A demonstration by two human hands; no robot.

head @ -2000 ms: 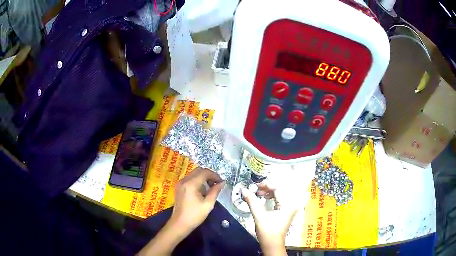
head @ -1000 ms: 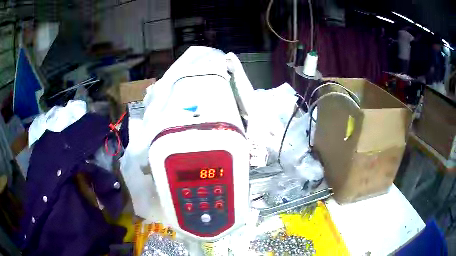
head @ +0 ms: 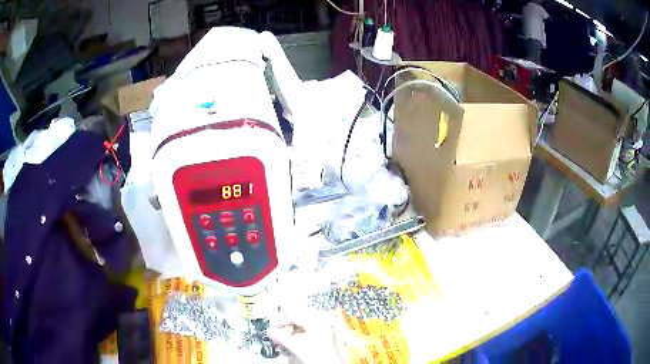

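The snap button machine [head: 224, 206] stands left of centre, its red panel showing 881. Silver snap parts lie in one heap [head: 189, 313] at its lower left and another [head: 360, 300] at its right, on yellow printed plastic [head: 420, 270]. A dark garment [head: 53, 249] with pale round snaps lies at the left. Part of what looks like my right hand [head: 291, 328] shows near the bottom edge, below the machine head, washed out by glare; its hold cannot be told. My left hand is not in view.
An open brown carton [head: 492, 170] stands at the table's right, with crinkled clear plastic [head: 367, 213] beside it. A blue plastic bin [head: 577, 323] is at the lower right. A thread spool [head: 383, 44] stands behind. A stool [head: 634, 226] and a distant person [head: 534, 30] are further right.
The view has lifted and turned right, so the machine sits further left and more of the carton and blue bin shows. The display went from 880 to 881. My left hand has left view.
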